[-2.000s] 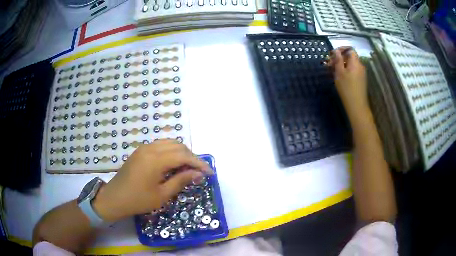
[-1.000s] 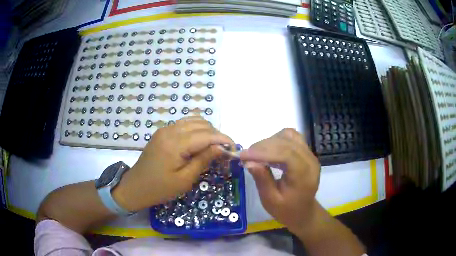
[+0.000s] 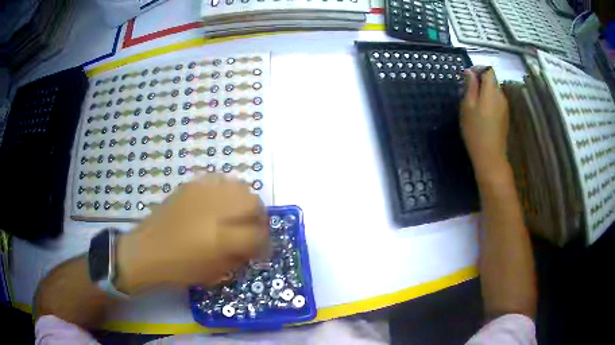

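My left hand, blurred, is over the upper left of the blue bin, which holds a heap of silver metal parts. Its fingertips are hidden, so its hold cannot be told. My right hand is at the upper right of the black tray, fingers pinched around a thin tool whose dark end shows above them. Small silver inserts fill the tray's top rows. The white board has tan cutouts with dark-rimmed silver rings; my left forearm and hand cover its lower edge.
A second black tray lies far left. Stacked boards stand behind and at the right. A calculator is at the back. Yellow tape runs along the front edge.
My hands were together above the bin. My right hand has moved up and right to the black tray. My left hand has shifted slightly left and down. The camera view has shifted.
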